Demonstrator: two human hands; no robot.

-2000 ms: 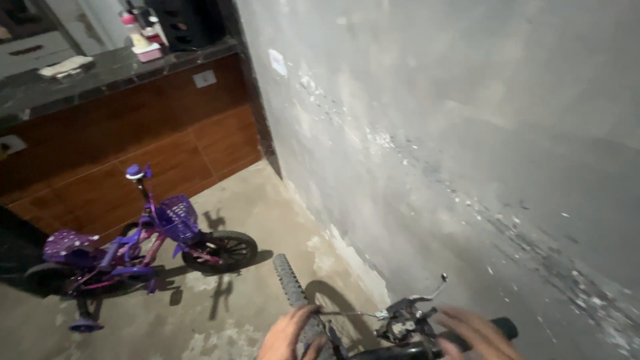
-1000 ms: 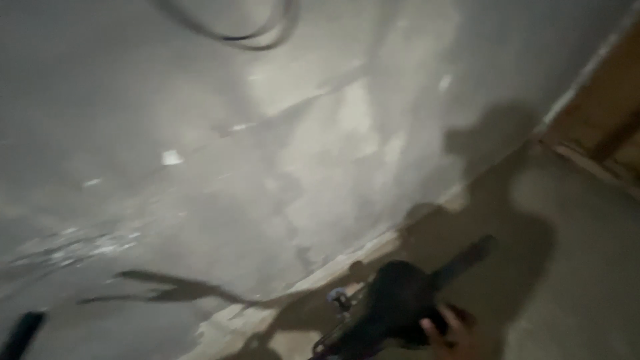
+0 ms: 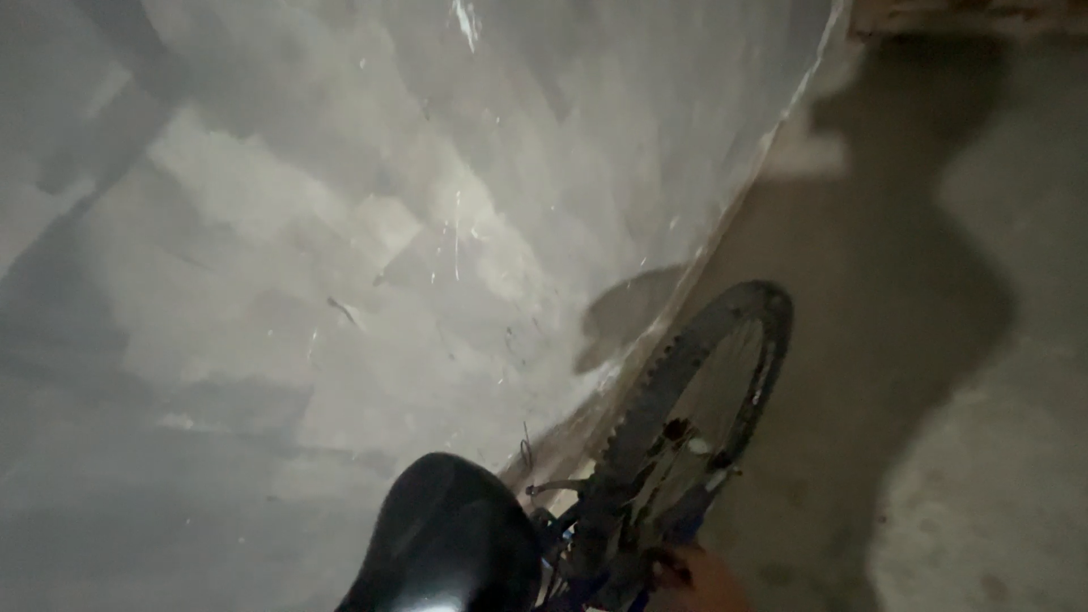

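A bicycle stands beside the wall, its black saddle (image 3: 450,535) at the bottom of the view. Its knobby rear tire (image 3: 654,399) and spoked wheel extend up and to the right. My right hand (image 3: 701,578), blurred and cut off by the bottom edge, is at the bicycle's dark frame, right of the saddle and just below the rear wheel. Dimness hides its fingertips, so whether it grips the frame is unclear. My left hand is out of view.
A grey, patchy painted wall (image 3: 323,238) fills the left and middle, close along the saddle and tire. Concrete floor (image 3: 994,476) lies at the right, partly under a large shadow. A brownish surface (image 3: 969,17) borders the floor at the top right.
The view has swung from the handlebar and front wheel to the saddle and rear wheel. My right hand, beside the saddle one second ago, is now lower by the frame.
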